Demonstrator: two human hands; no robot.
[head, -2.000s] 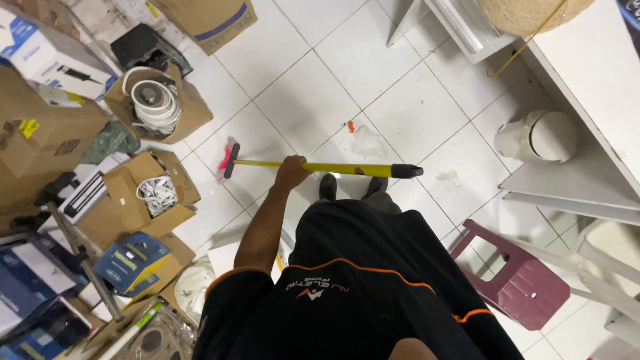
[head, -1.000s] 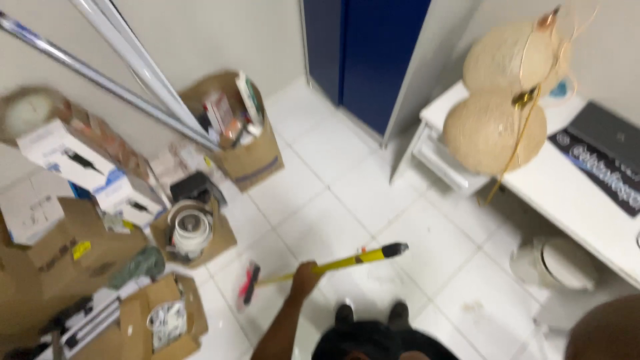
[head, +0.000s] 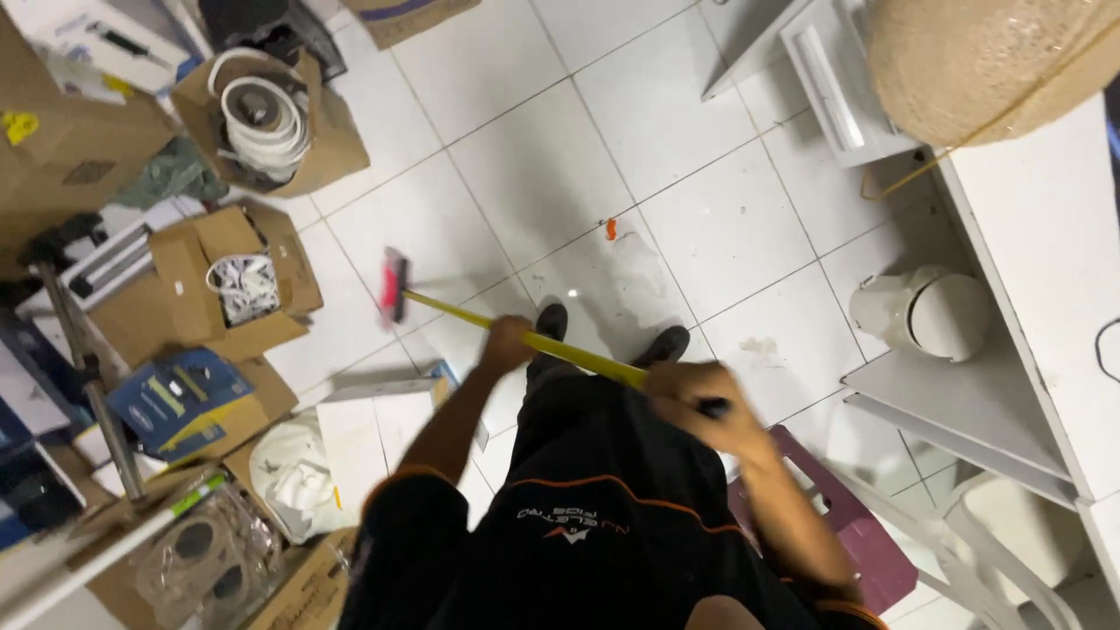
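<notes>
A broom with a yellow handle [head: 573, 353] slants across the front of my body. Its dark head with pink-red bristles [head: 394, 289] is over the white floor tiles at the left, blurred. My left hand [head: 507, 345] is closed around the middle of the handle. Near the black end of the handle, my right hand [head: 696, 401] grips it, also blurred. An orange scrap [head: 611, 229] lies on the floor ahead of my black shoes, beside a faint pale piece or smear.
Cardboard boxes with cables [head: 335, 140] and other goods crowd the left side. At the right are a white desk [head: 1032, 236], a white bin [head: 949, 317] and a maroon plastic stool [head: 862, 547]. A white box [head: 359, 437] stands near my left arm.
My right hand now holds the handle's black end, which was free in both earlier frames. The handle's end has come closer to my body. The view has tilted back down since one second ago.
</notes>
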